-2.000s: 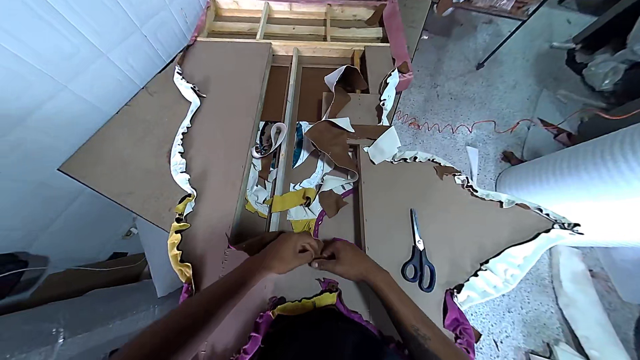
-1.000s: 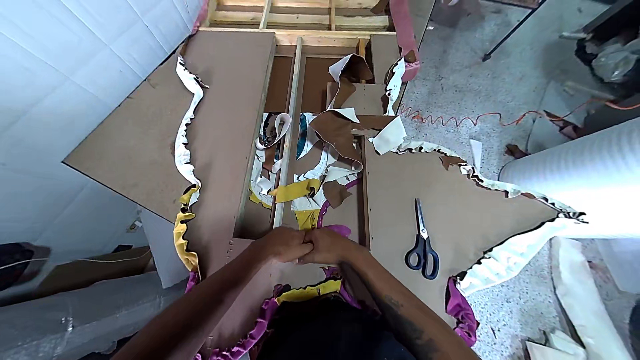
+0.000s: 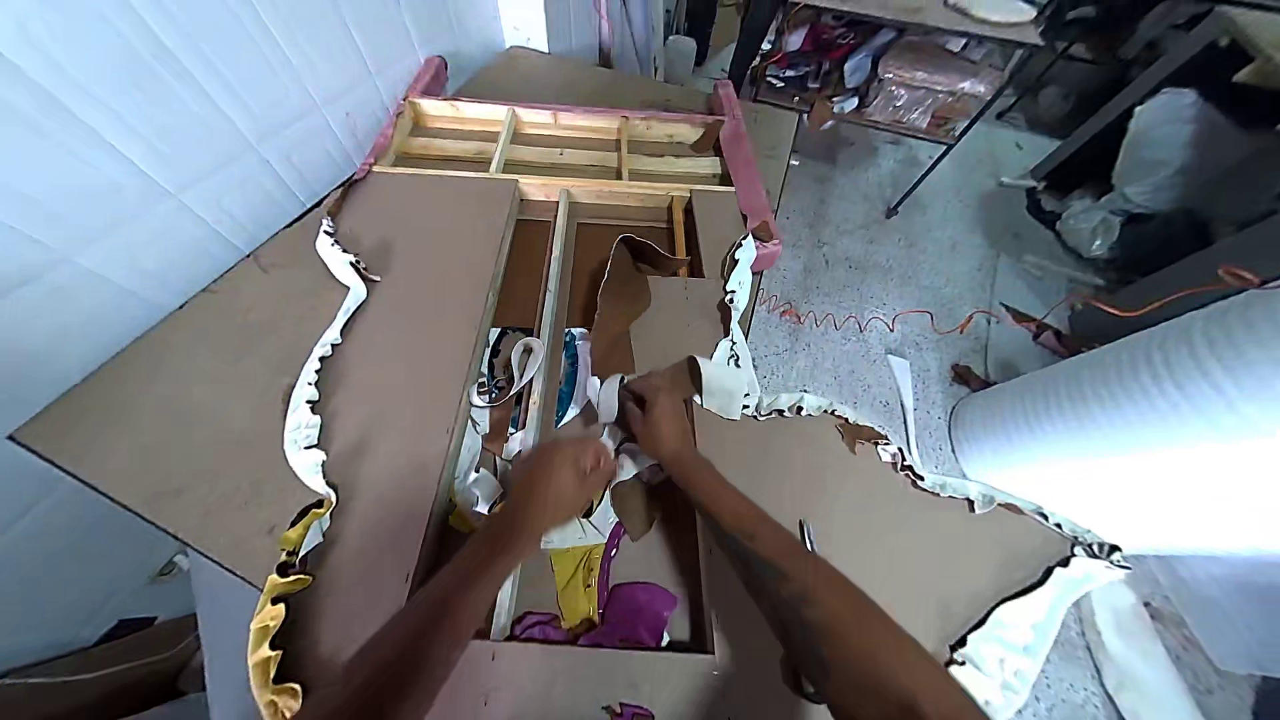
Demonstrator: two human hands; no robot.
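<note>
My right hand (image 3: 655, 412) grips brown-and-white fabric scraps over the long opening of the wooden frame. My left hand (image 3: 560, 478), slightly blurred, is closed just left of it and lower; whether it holds a scrap cannot be told. Below the hands, a yellow fabric strip (image 3: 577, 585) and a purple fabric piece (image 3: 628, 615) lie in the opening. A brown fabric strip (image 3: 622, 300) curls up beyond my right hand. The scissors (image 3: 806, 536) lie on the board, mostly hidden by my right forearm. White gathered fabric (image 3: 308, 400) runs along the left board.
A wooden slat (image 3: 550, 310) runs lengthwise through the opening. Brown board (image 3: 880, 500) flanks it on the right, edged with gathered fabric. A large white roll (image 3: 1120, 420) stands at the right. An orange coiled hose (image 3: 860, 322) crosses the floor. A quilted white surface (image 3: 180, 150) borders the left.
Both hands have moved forward from the near edge of the opening to the scraps, and have separated. My right hand has taken hold of scraps. My right forearm now covers most of the scissors.
</note>
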